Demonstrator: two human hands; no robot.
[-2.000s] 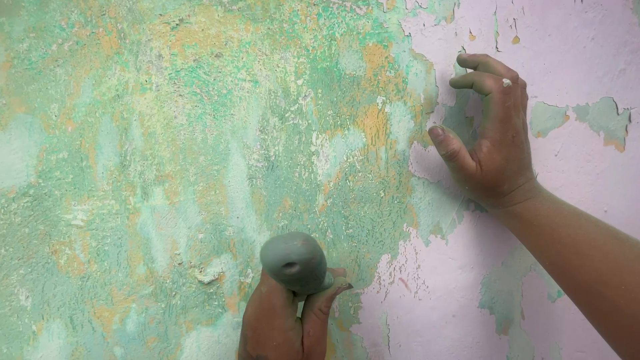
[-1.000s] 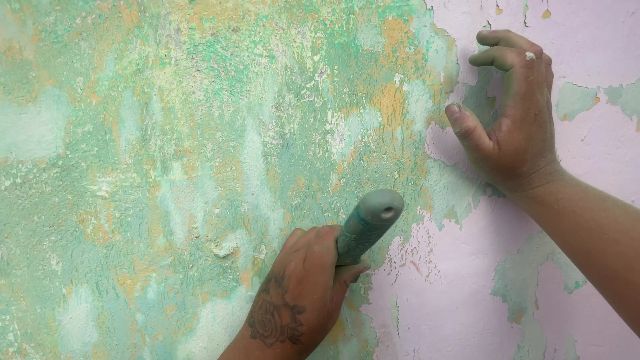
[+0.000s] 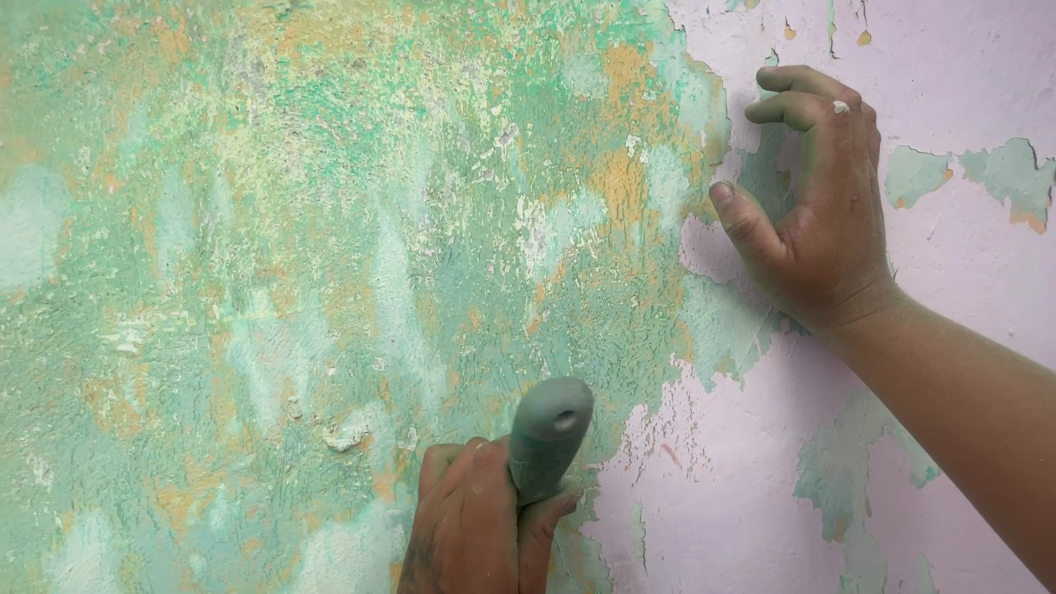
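Observation:
My left hand (image 3: 483, 520), at the bottom centre of the head view, is closed around the handle (image 3: 553, 437) of a hand tool. The rounded grey-green handle end, with a small hole in it, points up toward the camera; the tool's working end is hidden below the hand. At the upper right, my right hand (image 3: 825, 190) is against or very near the wall, fingers curled and apart, holding nothing. A small pale flake sits on one of its knuckles. Both hands are in front of a wall with peeling green paint (image 3: 478, 305).
Worn green paint with orange and whitish patches covers the wall's left and middle. A ragged edge divides it from a smoother pale lilac surface (image 3: 709, 511) at right, where green patches (image 3: 920, 175) remain. A raised chip (image 3: 351, 433) stands out left of the tool.
Between the one-second-old frame and now, my left hand and the tool have moved down, and the handle end points more toward the camera. My right hand keeps its curled pose.

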